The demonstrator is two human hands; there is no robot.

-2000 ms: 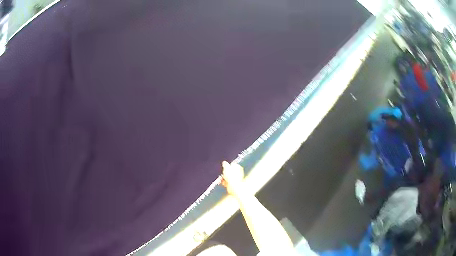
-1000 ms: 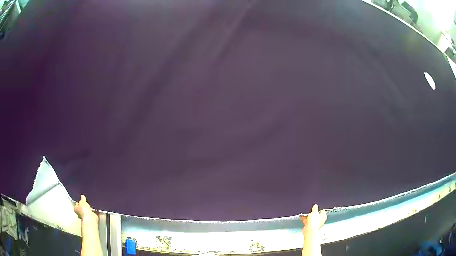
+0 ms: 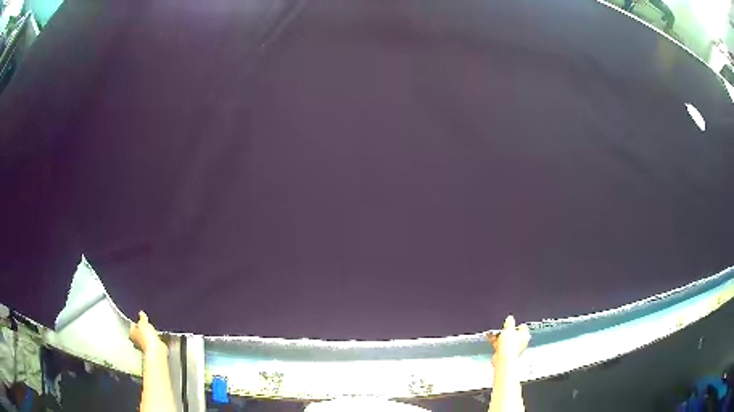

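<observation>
A dark purple fabric ply (image 3: 362, 177) covers most of the view, with soft ripples at the upper left. Its pale fuzzy selvedge (image 3: 346, 342) runs along the near table side. My left hand (image 3: 148, 336) is at the near left and grips the cloth edge. My right hand (image 3: 510, 339) is at the near right and grips the same edge. A folded white corner (image 3: 92, 322) sticks up left of my left hand. A white patch (image 3: 695, 117) shows on the far right of the cloth.
A cream table edge strip (image 3: 338, 378) with dark marks lies nearest my body. Beside my left forearm are a grey upright bar (image 3: 193, 374) and a small blue item (image 3: 220, 389). Blue items (image 3: 708, 396) lie on the dark floor at the lower right.
The view has swung from the table's right part to face the cloth squarely. Both hands now show at the edge. Since one second ago, the ripples have softened and the hands have barely moved.
</observation>
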